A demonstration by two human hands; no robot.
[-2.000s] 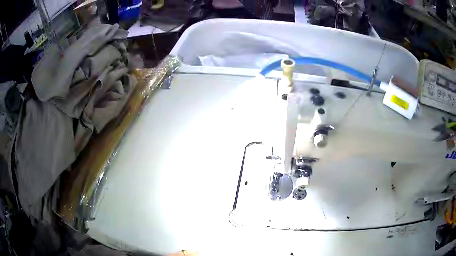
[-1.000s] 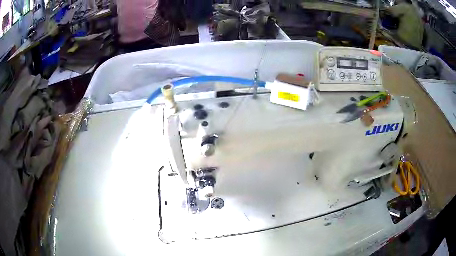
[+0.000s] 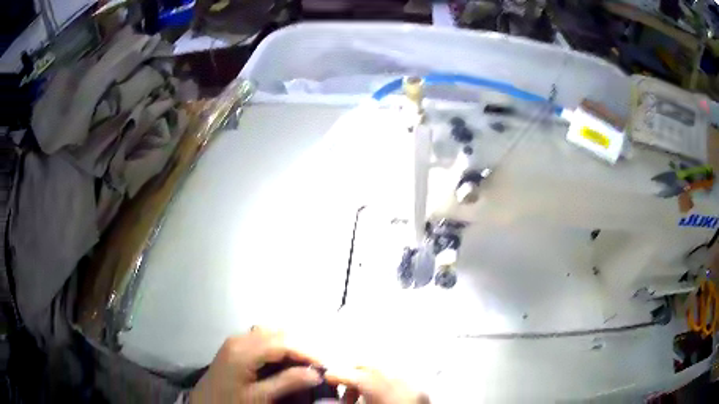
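Note:
My left hand (image 3: 256,371) and my right hand (image 3: 382,387) are at the bottom edge, partly cut off, with fingertips close together. A small dark piece (image 3: 317,374) is pinched at the left fingertips; it is blurred and its kind cannot be told. A small pale bit shows between the hands. The white sewing machine head (image 3: 536,205) stands to the right. Its presser foot area (image 3: 422,264) is beyond the hands, with no cloth under it.
Grey-brown cloth (image 3: 59,213) is heaped at the left beside the plastic-wrapped brown edging (image 3: 162,209). The control box (image 3: 670,118), snips (image 3: 682,180) and orange-handled scissors (image 3: 702,308) are at the right. A blue tube (image 3: 489,85) arches over the machine.
The view has swung back left from the machine's right end. Both hands have come into view at the bottom; only a sliver of skin showed there two seconds ago.

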